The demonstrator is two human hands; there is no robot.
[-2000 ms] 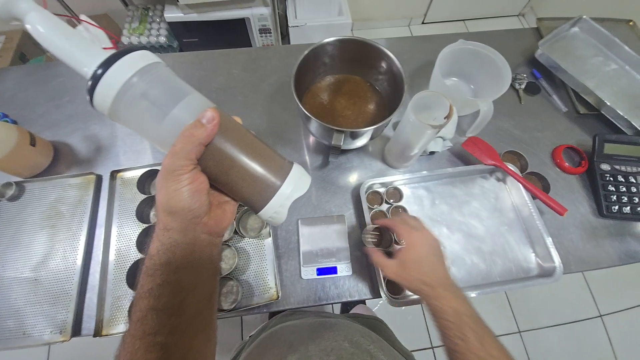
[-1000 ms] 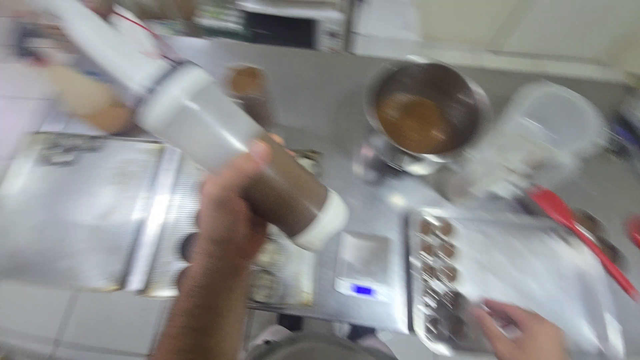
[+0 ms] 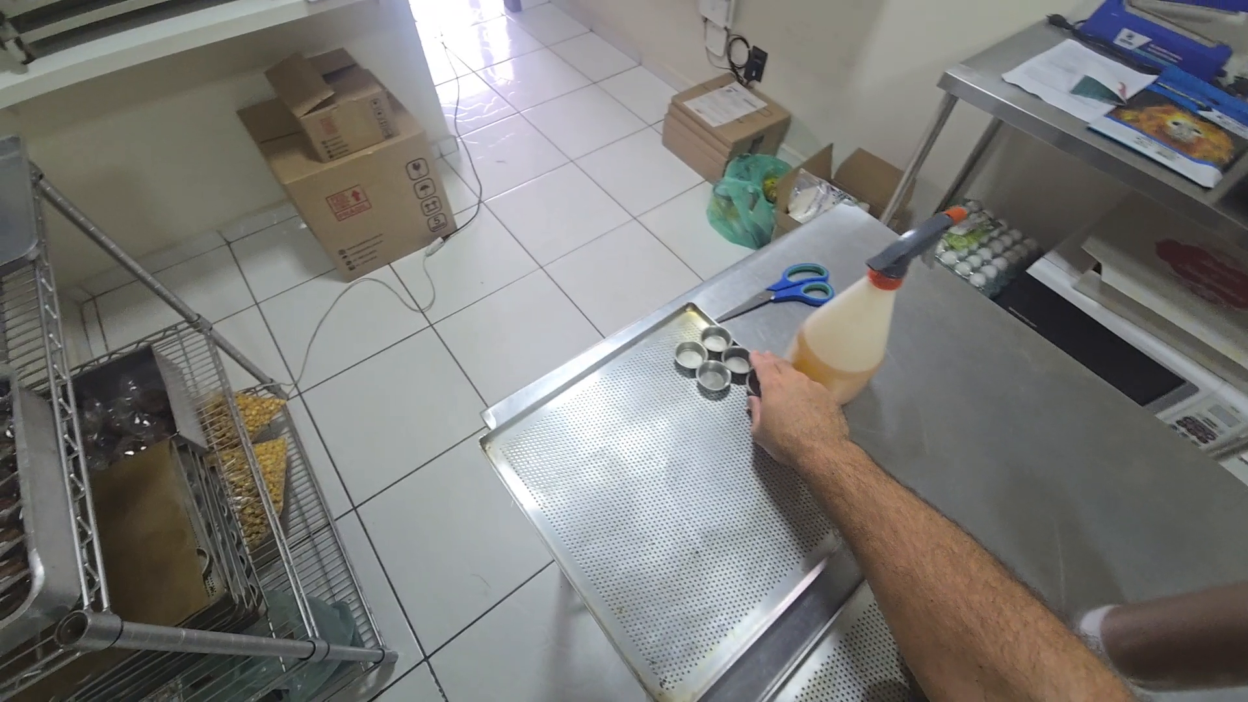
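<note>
My left hand [image 3: 799,409] reaches in from the lower right, its fingertips closed on a small round metal mould at the right edge of a perforated metal tray [image 3: 624,507]. Beside the fingers, more small round moulds [image 3: 713,376] stand close together on the tray. A spray bottle [image 3: 848,336] with pale amber liquid stands just behind the hand. Blue-handled scissors [image 3: 801,284] lie beyond the tray's corner. At the lower right edge shows part of the brown-filled dispenser [image 3: 1170,634] with its white end; whatever holds it is out of frame, and my right hand is not visible.
A wire rack [image 3: 331,585] with trays and bags stands at left. Cardboard boxes [image 3: 356,200] sit on the tiled floor. Beyond the steel table [image 3: 985,419] are an egg tray [image 3: 990,253] and a second steel table [image 3: 1063,127]. Another perforated tray [image 3: 848,653] lies nearby.
The view has swung far to the left. My left hand, earlier around the dispenser, is now at the small moulds on the left tray. My right hand has left the view.
</note>
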